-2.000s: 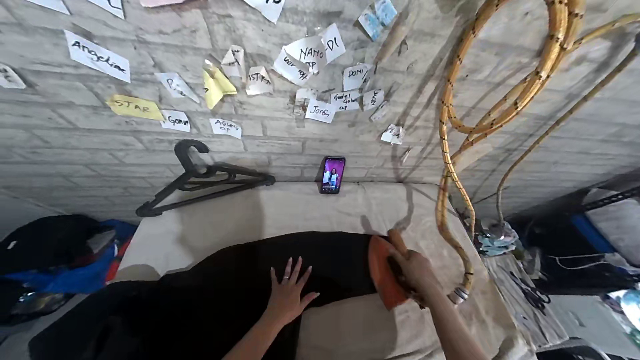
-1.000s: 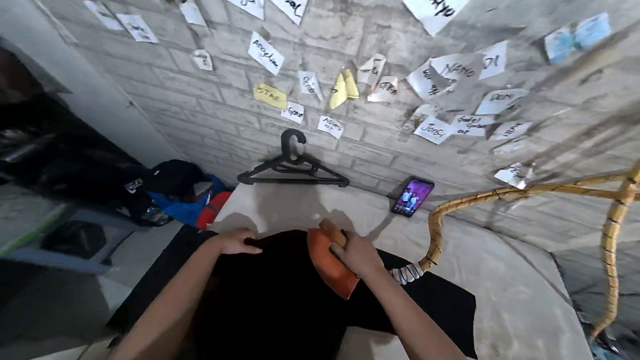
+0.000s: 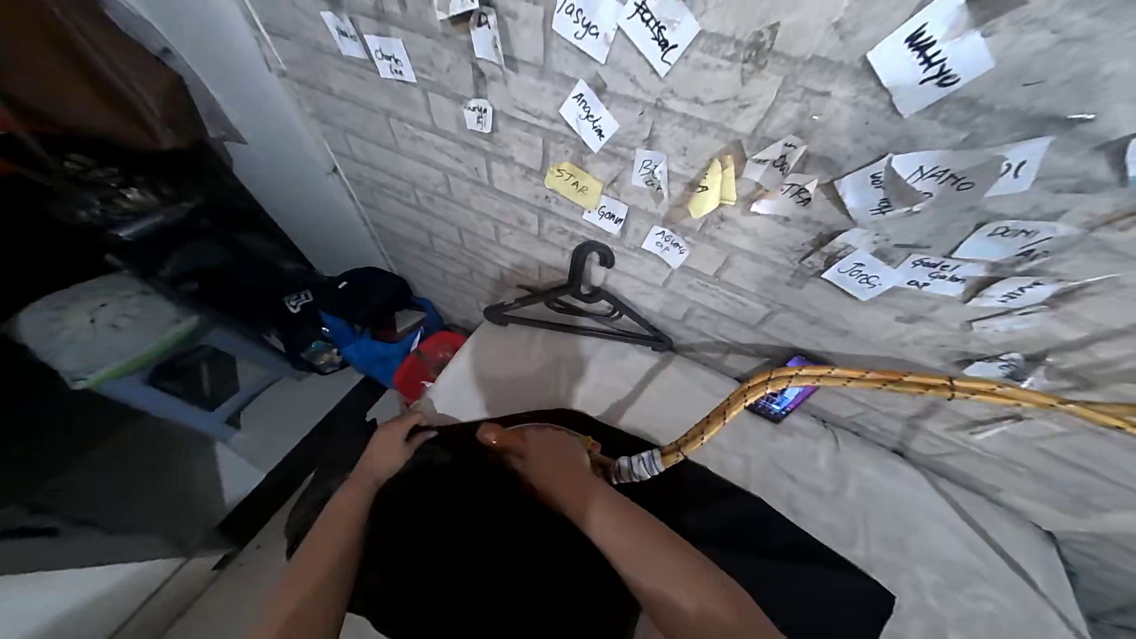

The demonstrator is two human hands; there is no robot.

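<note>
A black garment (image 3: 479, 532) lies spread over the cloth-covered ironing table (image 3: 887, 497). My right hand (image 3: 550, 457) grips the handle of an iron (image 3: 501, 437), whose body is mostly hidden by the hand and forearm. From the iron's rear, a yellow-brown hose (image 3: 710, 430) with a striped wrapped end runs off to the right. My left hand (image 3: 395, 444) is at the garment's upper left edge, fingers bent on the fabric; whether they pinch it is unclear.
Black plastic hangers (image 3: 581, 306) lean against the brick-pattern wall. A lit phone (image 3: 785, 390) rests behind the hose. A red container (image 3: 430, 364) and a blue bag (image 3: 373, 342) are beyond the table's left end, near a grey stool (image 3: 213, 373). Handwritten paper notes hang on the wall.
The view has swung left. From lying flat on the garment, my left hand has gone to its upper left edge. My right hand has carried the iron from the garment's right part towards the left hand.
</note>
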